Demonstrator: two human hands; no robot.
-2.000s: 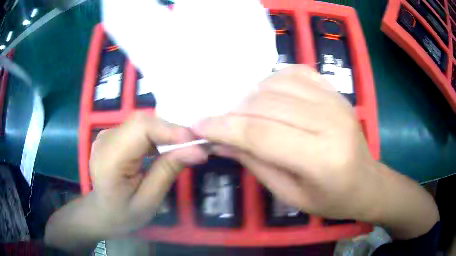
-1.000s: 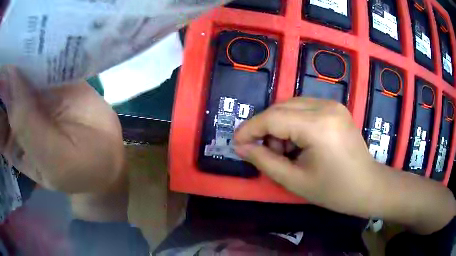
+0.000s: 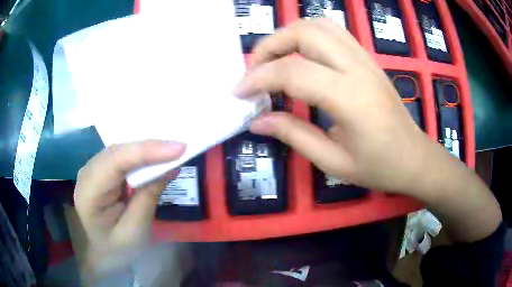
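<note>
A white label strip (image 3: 163,73), folded over and blank on the side facing me, spans between my hands above the tray. My left hand (image 3: 129,179) pinches its lower left edge between thumb and fingers. My right hand (image 3: 337,106) has thumb and fingers at its right edge, where a small curled bit shows; whether a label is on the fingers cannot be told. Below lies the red foam tray (image 3: 247,228) with black mobile phones in two rows. A mobile phone (image 3: 256,174) in the near row shows a white label in its bay. The strip and hands hide several phones.
A barcode label strip (image 3: 33,123) trails down over the green bench mat (image 3: 28,17) on the left. Another red tray (image 3: 497,33) shows at the upper right. Crumpled whitish waste liner (image 3: 420,231) hangs below the bench edge at the right.
My right hand has left the phone in the near corner pocket and moved up to the strip. My left hand and the strip have moved over the tray. The view has shifted.
</note>
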